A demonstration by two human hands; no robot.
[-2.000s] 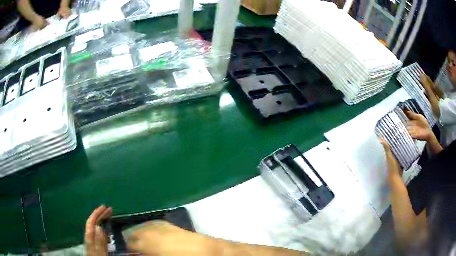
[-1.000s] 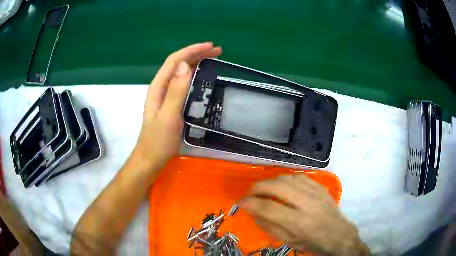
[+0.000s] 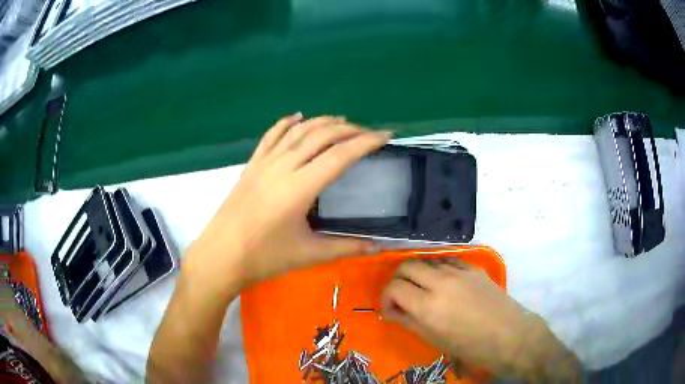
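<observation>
My left hand (image 3: 289, 202) spans the left end of black phone middle frames (image 3: 447, 199), fingers over the top edge and thumb along the lower edge. The frames lie together on the white cloth, just beyond the orange parts tray (image 3: 285, 300). My right hand (image 3: 443, 304) is low over the tray's right part, fingers curled; what its fingertips hold cannot be told. A thin dark sliver (image 3: 363, 310) and a silver one (image 3: 336, 296) lie apart in the tray. A heap of loose side keys (image 3: 342, 367) is at its near end.
Slanted frames (image 3: 113, 255) stand on the left cloth, a row of frames (image 3: 633, 184) on the right. A single frame (image 3: 50, 142) lies on the green belt (image 3: 338, 67). White blister trays (image 3: 105, 30) are far left. A neighbour's orange tray (image 3: 26, 285) and arm are at the left edge.
The view first swung from the wide line to the work. Since then, my left hand has moved over the frames, which now lie flatter and closer together. My right hand stays over the tray.
</observation>
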